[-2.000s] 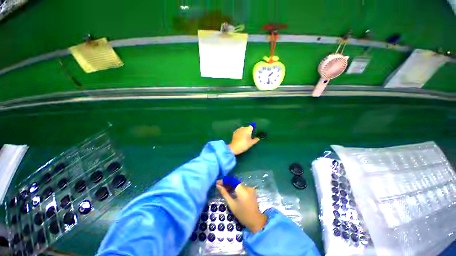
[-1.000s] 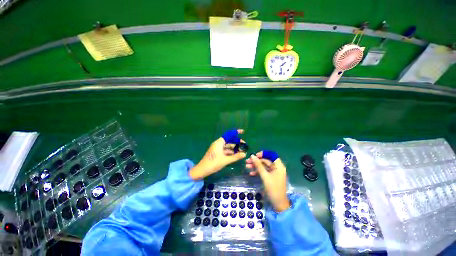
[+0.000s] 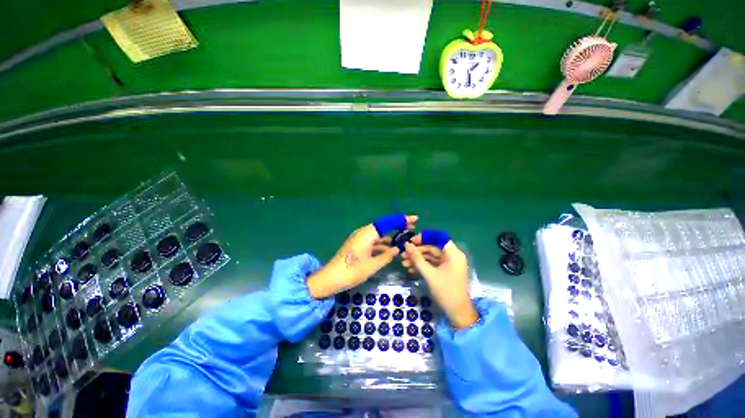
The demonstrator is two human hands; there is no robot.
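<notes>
My left hand (image 3: 357, 255), with a blue cover on a finger, holds a larger round black part (image 3: 403, 239) between thumb and fingers. My right hand (image 3: 441, 273), also with a blue-covered finger, meets the part from the right with its fingertips pinched against it. Whether a small piece is between the right fingertips is hidden. Just below the hands lies the clear small-parts tray (image 3: 377, 322) with rows of small black discs. The clear large-parts tray (image 3: 153, 198) lies tilted at the left, with larger black discs in its pockets and several pockets without discs at its far end.
Two loose black discs (image 3: 511, 263) lie right of my hands. A stack of filled trays (image 3: 564, 359) stands at the right, partly under a translucent patterned sheet (image 3: 694, 286). White paper (image 3: 15, 237) lies far left. An apple-shaped clock (image 3: 471, 69) and pink fan (image 3: 587, 60) hang on the partition.
My left hand has come back from the far bench with a black part. Both hands have met around it, the right fingertips now touching it. The view has tilted down.
</notes>
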